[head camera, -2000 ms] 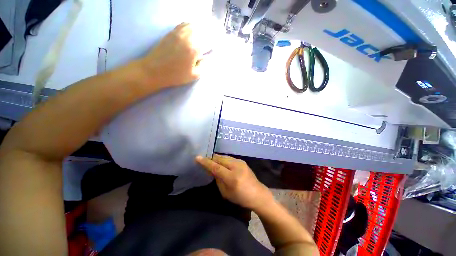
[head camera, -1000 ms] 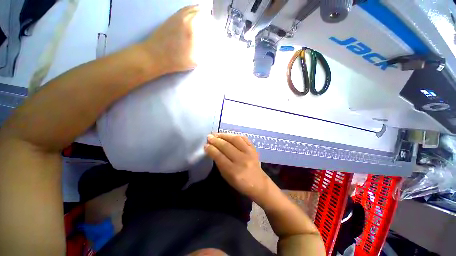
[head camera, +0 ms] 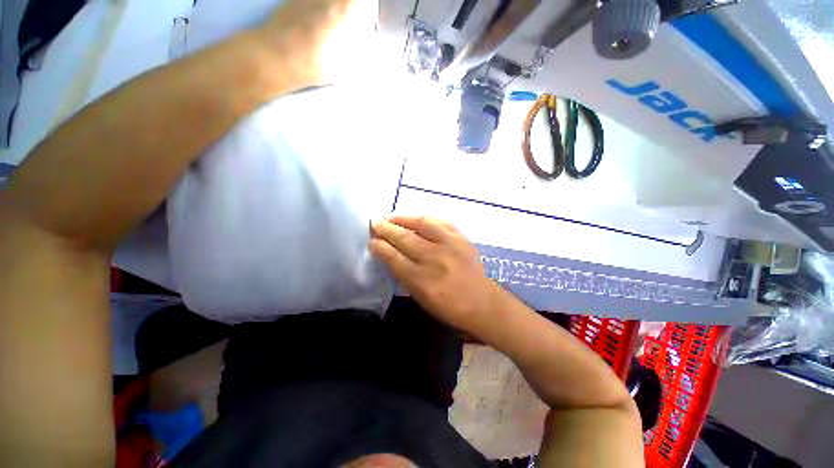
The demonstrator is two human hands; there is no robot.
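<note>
A light grey fabric panel (head camera: pixel 274 215) lies on the white table and hangs over its front edge towards my lap. My right hand (head camera: pixel 434 265) pinches the panel's right edge near the table's front. My left hand (head camera: pixel 320 32) lies on the fabric at the top, left of the needle area; it is partly washed out by lamp glare and cut by the top edge, so its fingers are hidden. The presser foot and needle area (head camera: pixel 425 55) is beside the glare. The white sewing machine head (head camera: pixel 585 82) is at the upper right.
Scissors with orange-brown and dark green handles (head camera: pixel 563 137) lie by the machine. A grey ruler strip (head camera: pixel 585 274) runs along the table's front edge. Red baskets (head camera: pixel 681 384) stand below right. Dark fabric pieces (head camera: pixel 41 32) and a cream strip (head camera: pixel 87 69) are at the left.
Both hands have moved up the picture, my left hand partly into the glare and top edge. The panel has moved up with them, and its lower corner no longer hangs as a point.
</note>
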